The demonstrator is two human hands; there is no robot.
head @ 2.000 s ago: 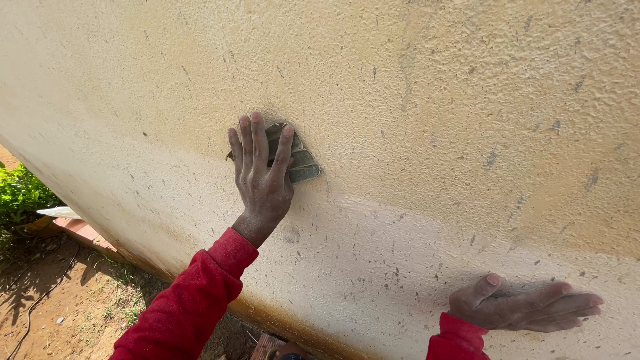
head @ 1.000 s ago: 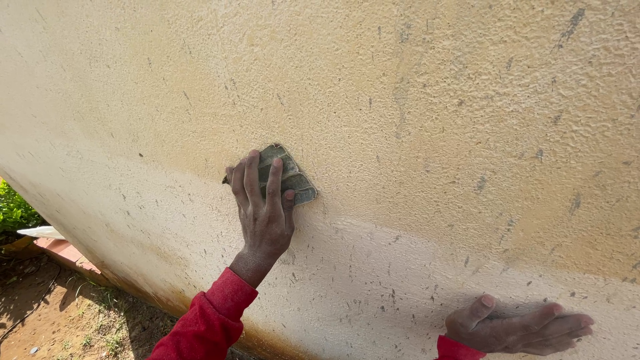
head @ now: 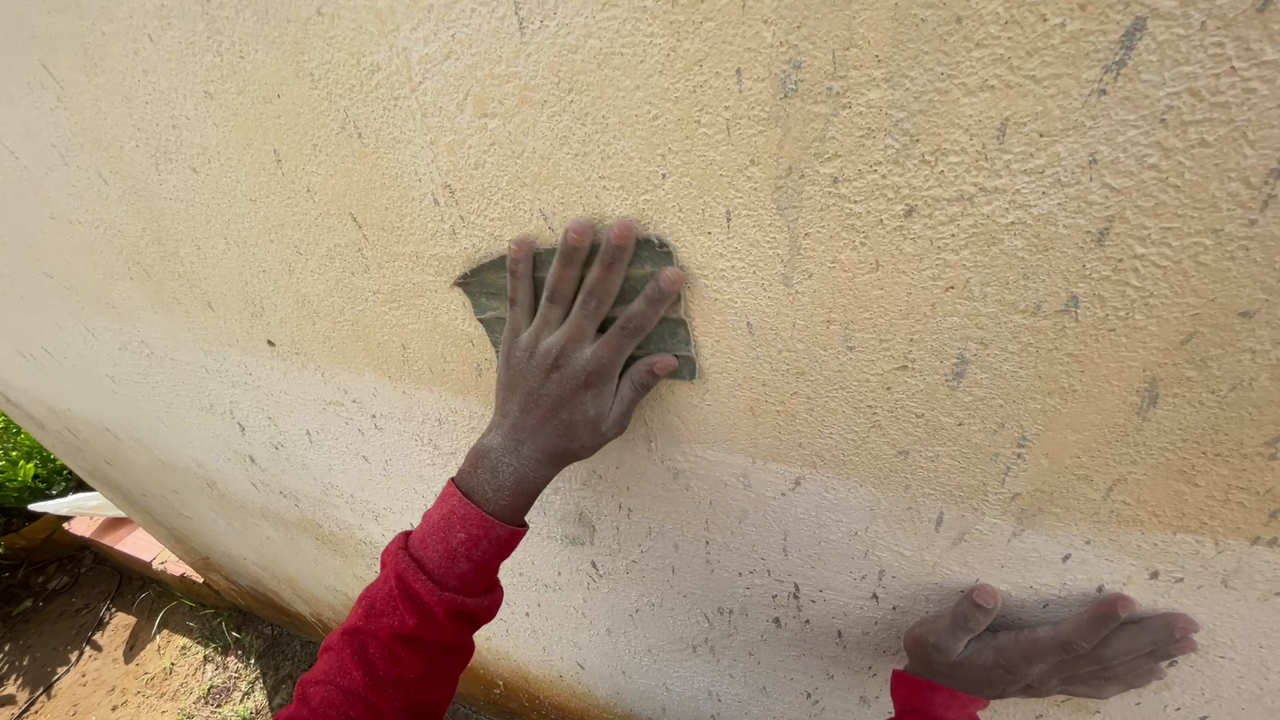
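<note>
A rough plastered wall, yellowish above and paler below with scattered grey marks, fills most of the head view. My left hand lies with spread fingers on a creased, dark grey-green sheet, pressing it flat against the yellowish part. The sheet looks like worn sandpaper; its pointed left corner and right edge show past my fingers. At the lower right, my right hand is by the pale band, its fingers extended and thumb apart, with nothing in it. Both wrists wear red sleeves.
Bare soil with some grass and a thin dark cable runs along the wall's foot at the lower left. A reddish brick edging, a white object and a green bush are beside it.
The fingers of my left hand have spread wider over the sheet, and more of its left corner shows. My right hand stays at the lower right. The view has shifted slightly.
</note>
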